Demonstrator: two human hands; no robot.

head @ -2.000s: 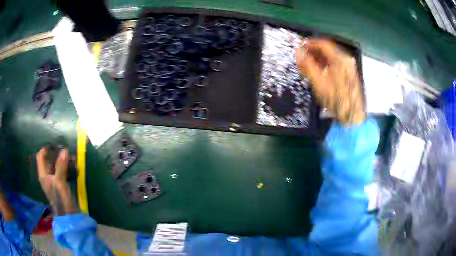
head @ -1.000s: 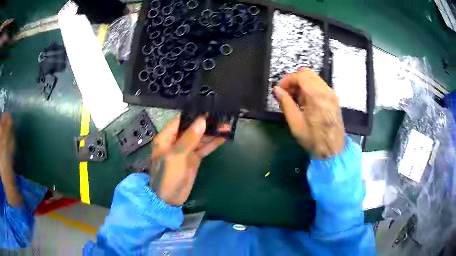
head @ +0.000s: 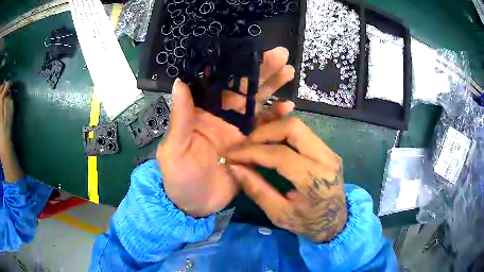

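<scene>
My left hand (head: 199,159) is palm up and holds a black plastic housing (head: 225,79) with round and square openings, between thumb and fingers. My right hand (head: 297,183) is over the left palm. Its thumb and forefinger tips meet at a tiny shiny clear part (head: 222,160) at the palm. The black parts tray (head: 350,118) lies beyond the hands. It holds dark rings (head: 215,28) at left, a glittering heap of small clear parts (head: 331,45) with a bare dark patch, and pale fill (head: 385,66) in the narrow right compartment.
Housings (head: 151,125) lie left of my hands, one on the yellow line (head: 93,178). A white strip (head: 106,64) slants beside the tray. More black pieces (head: 53,69) lie far left. A flat clear bag (head: 403,180) and crumpled bags (head: 461,186) are at right. Another person's arm (head: 8,133) is at left.
My left hand has brought the housing from the left, turned palm up and lifted it before the tray. My right hand has moved from the glittering heap to my left palm.
</scene>
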